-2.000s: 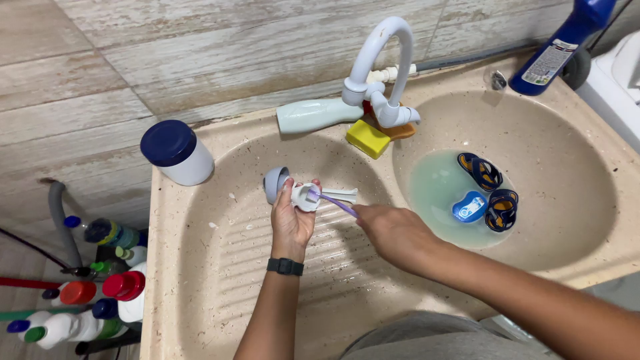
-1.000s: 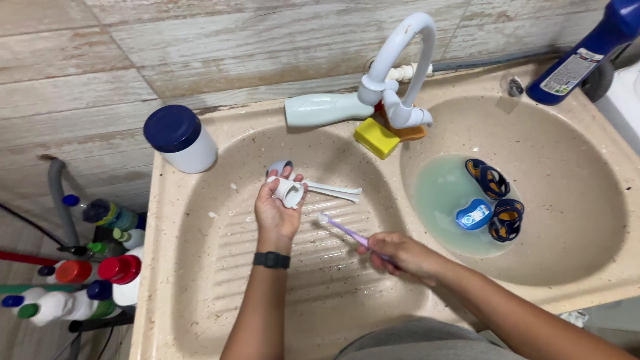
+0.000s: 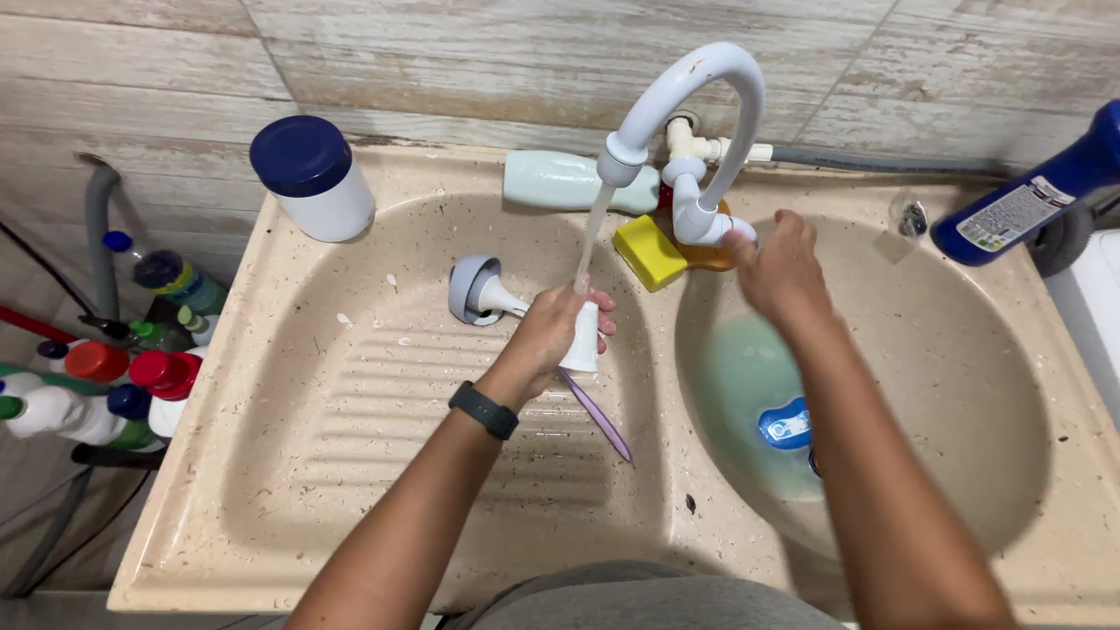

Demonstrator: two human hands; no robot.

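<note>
Water runs from the spout of a white plastic faucet [image 3: 691, 149] onto my left hand [image 3: 560, 328], whose fingers are around a white plastic part [image 3: 582, 339] above the ribbed basin. My right hand [image 3: 783, 267] is at the faucet's knob [image 3: 742, 231], with thumb and fingers about it. A purple-handled brush [image 3: 599, 418] lies in the left basin, its upper end hidden by my left hand. Behind that hand, a grey and white round-headed plastic piece [image 3: 477, 290] rests in the same basin, its stem partly covered.
A yellow sponge [image 3: 649, 252] and a pale bottle lying on its side [image 3: 560, 181] are behind the basins. At the back left stands a blue-lidded white jar [image 3: 319, 188]. The right basin [image 3: 945, 385] holds cloudy water and a blue item [image 3: 785, 424]. A blue bottle [image 3: 1019, 206] leans at right.
My right hand has let go of the purple brush, which now lies in the basin, and has moved up to the faucet knob. Water now flows, and my left hand is under it.
</note>
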